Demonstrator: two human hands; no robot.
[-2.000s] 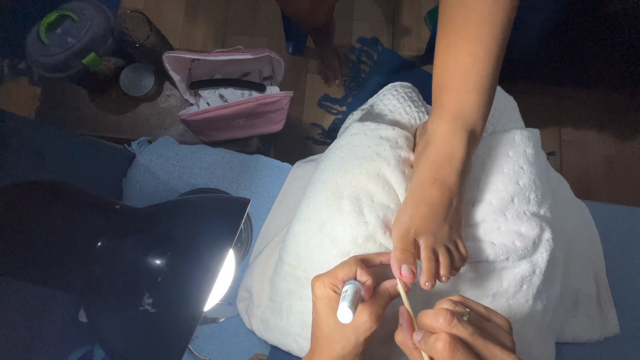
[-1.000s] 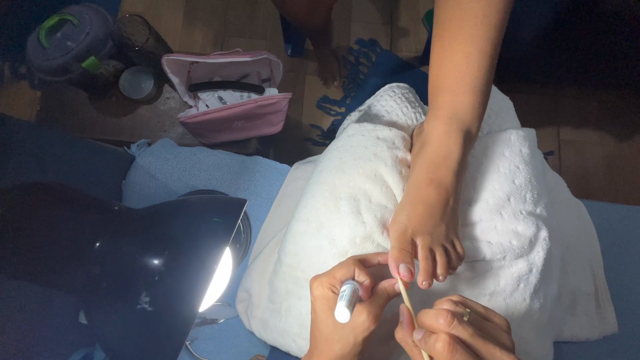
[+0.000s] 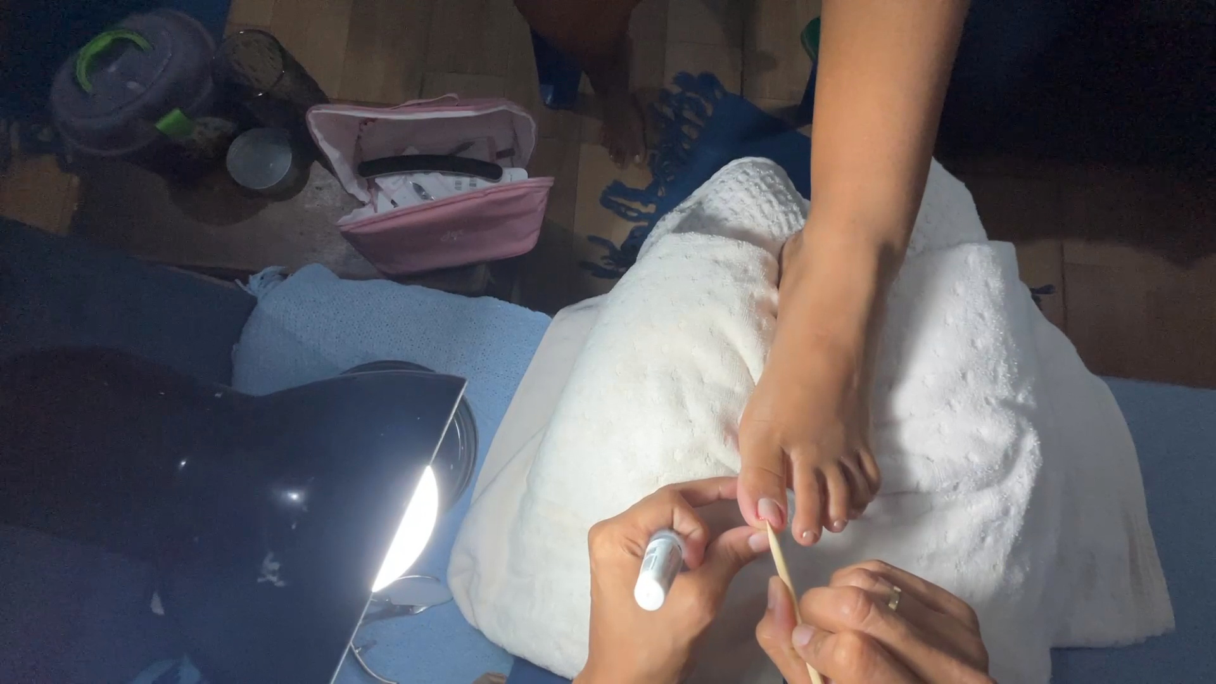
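Another person's bare foot (image 3: 817, 418) rests on a white towel (image 3: 655, 380), toes toward me. My left hand (image 3: 665, 570) holds a white and silver capped tube (image 3: 658, 570) between its fingers, while its thumb and a fingertip are at the big toe (image 3: 763, 480). In my right hand (image 3: 874, 622), which wears a ring, is a thin wooden stick (image 3: 781, 565). The tip of the stick meets the end of the big toe by the nail, where a reddish edge shows. The lower end of the stick is partly hidden by my fingers.
A dark lamp (image 3: 285, 494) with a lit opening stands at the left on blue cloth. An open pink zip case (image 3: 456, 223) holding a black nail file (image 3: 429, 167) lies beyond. Jars and a lidded container (image 3: 133, 85) stand at the upper left. A blue fringed cloth (image 3: 731, 142) lies on the floor.
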